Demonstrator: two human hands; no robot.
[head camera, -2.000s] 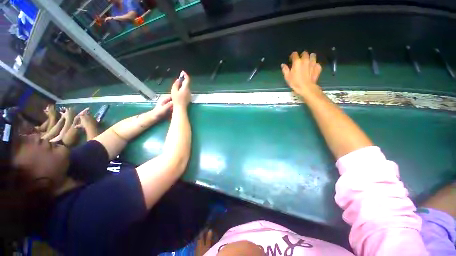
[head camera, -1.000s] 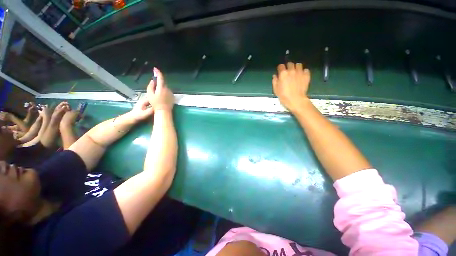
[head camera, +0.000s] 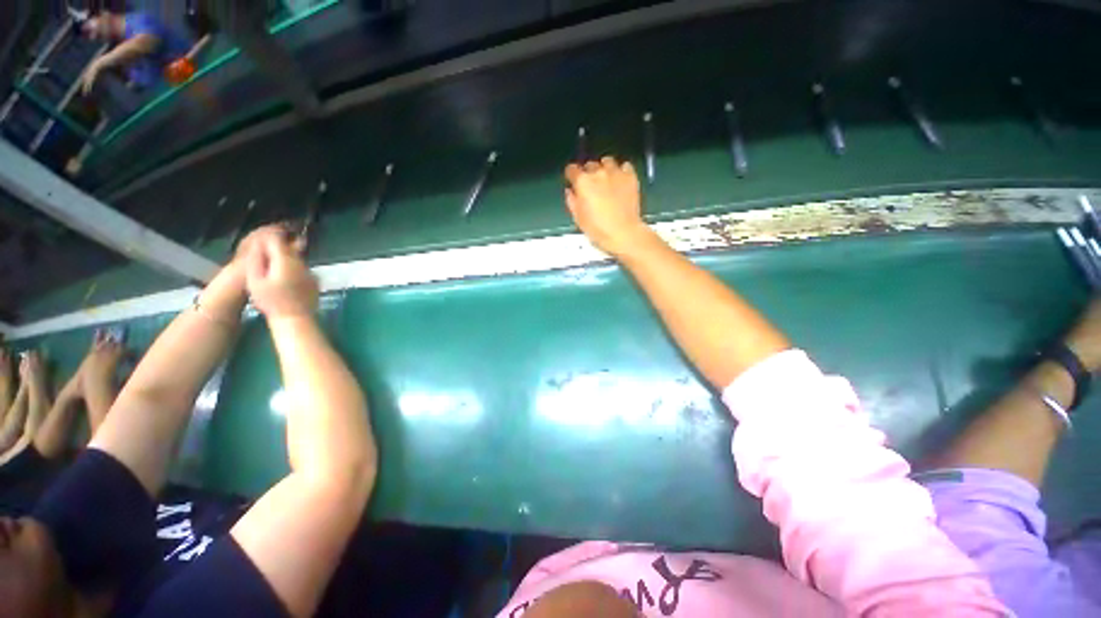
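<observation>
My right hand (head camera: 606, 208) reaches over the chipped white edge rail (head camera: 483, 261) onto the dark green belt (head camera: 543, 103). Its fingers are curled down over the lower part of a slim dark pen (head camera: 582, 141), whose pale tip sticks out beyond them. Whether the fingers grip it is hidden. Another dark pen (head camera: 651, 147) lies just to the right of the hand. My left hand is not seen; only an unclear skin-coloured patch shows at the bottom edge, over my pink top.
Several pens lie spaced along the belt. The glossy green ledge (head camera: 507, 386) is on the near side. A neighbour in dark clothing (head camera: 290, 398) works at left. At right, a neighbour's arm (head camera: 1026, 417) lies beside several silver-ended pens (head camera: 1078, 251). A metal post (head camera: 103, 217) slants at left.
The view has shifted, showing more of the right neighbour. My right hand's fingers were spread and are now curled over a pen. The left neighbour's hands have lowered to the rail.
</observation>
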